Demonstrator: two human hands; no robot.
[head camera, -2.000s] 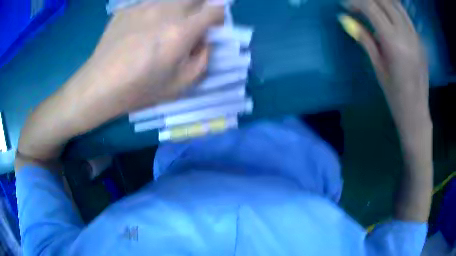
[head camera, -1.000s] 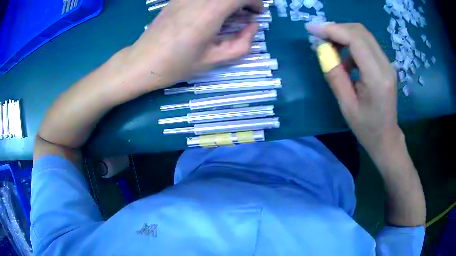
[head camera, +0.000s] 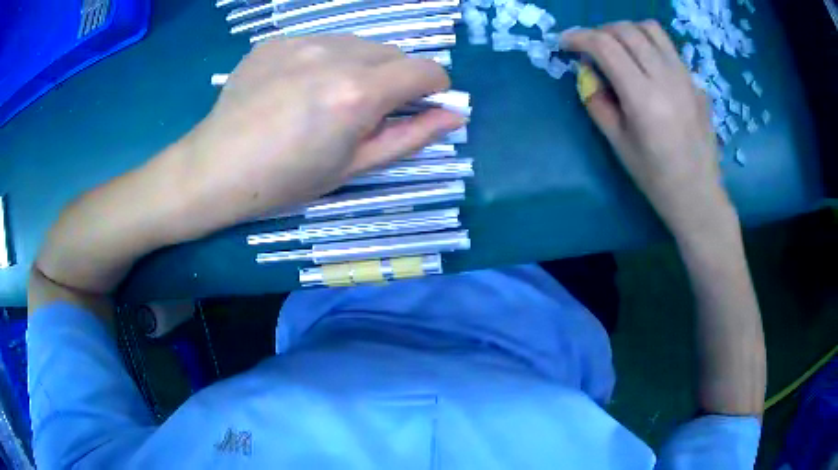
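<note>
A row of silver metal rods (head camera: 386, 202) lies side by side on the dark green mat. A short rod wrapped in yellow tape (head camera: 372, 271) lies at the front edge. My left hand (head camera: 303, 119) is over the row and covers many rods' left parts; its thumb and index finger are around the right end of a rod (head camera: 454, 101). My right hand (head camera: 657, 115), with yellow tape on the thumb, has its fingertips at a small group of translucent end caps (head camera: 524, 16). Whether a cap is between them is too small to tell.
A larger scatter of end caps (head camera: 721, 46) lies at the upper right. A blue tray (head camera: 55, 46) with a few rods is at the upper left. Part of a white item (head camera: 4, 234) shows at the left edge. The bench edge runs close to my blue shirt.
The view has shifted and is sharper. My left hand has come down along the row. My right hand stays by the small cap group, its fingertips close to the caps.
</note>
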